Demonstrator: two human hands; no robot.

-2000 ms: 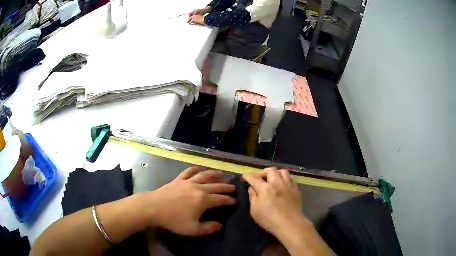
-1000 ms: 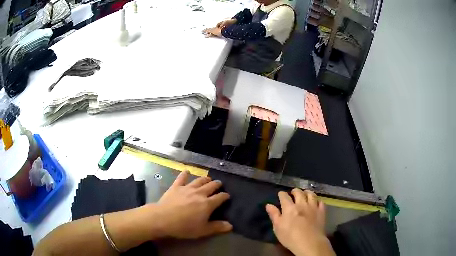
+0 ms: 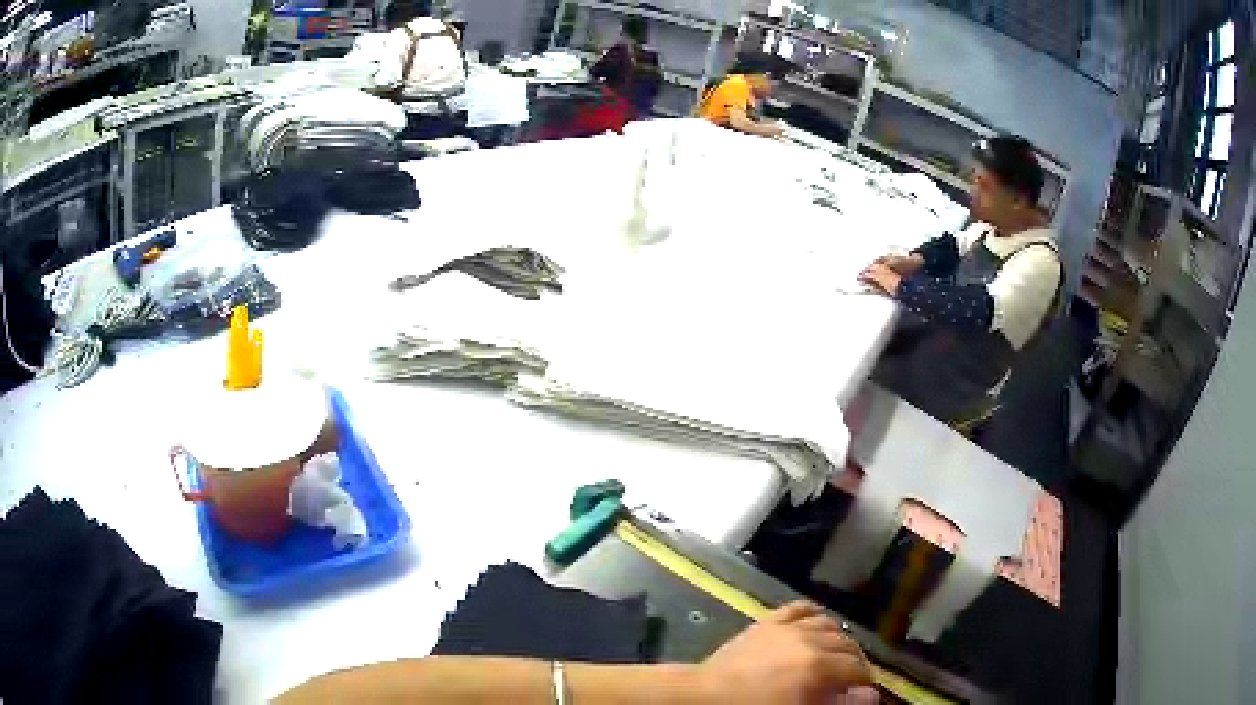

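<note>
My left hand, with a bracelet at the wrist, lies at the bottom edge on the far side of the steel cutter bed. Its fingertips are by the yellow strip and the long bar; whether they hold anything cannot be told. My right hand is out of view. A green bracket stands at the bar's left end. Black fabric pieces with toothed edges lie left of the bed, just beyond my forearm. A bigger black toothed pile lies at the lower left.
A blue tray holds a reddish-brown tub and white tissue. Off-white stacked panels lie on the white table beyond. A pale U-shaped panel lies over pink sheets at right. A person is at the table's right edge; others are farther back.
The view has swung left and up. My right hand and the right end of the cutter have left the picture. The black fabric between my hands no longer shows.
</note>
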